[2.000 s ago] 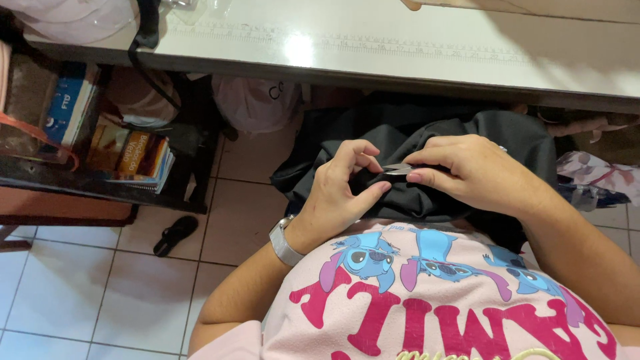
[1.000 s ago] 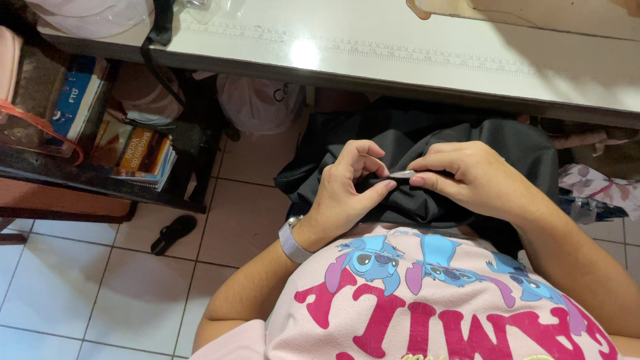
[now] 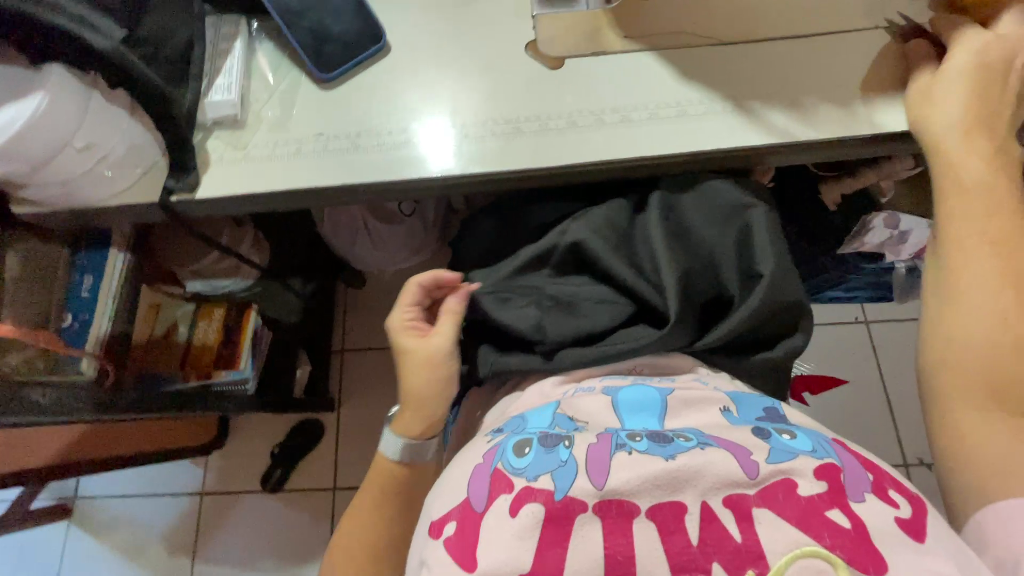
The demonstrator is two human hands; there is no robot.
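My left hand (image 3: 428,328) is raised at the left edge of a black cloth (image 3: 592,280) draped over my lap. Its thumb and forefinger pinch together, with a tiny light bit at their tips that is too small to name. My right hand (image 3: 964,84) reaches over the white table (image 3: 680,96) at the far right. In its fingers is a small dark pointed metal tool (image 3: 912,30), likely small scissors or snips, blurred, beside an orange-brown thing at the frame's top edge.
A phone (image 3: 336,36) lies on the table, left of a beige machine base (image 3: 680,24). White bundles (image 3: 72,136) and a black strap sit at the table's left end. Below are a dark shelf with books (image 3: 192,336), a black sandal (image 3: 293,454) and a white bag (image 3: 388,232).
My right hand has moved from the cloth on my lap to the table's far right, with the pointed tool. My left hand has stayed by the cloth. The view has shifted.
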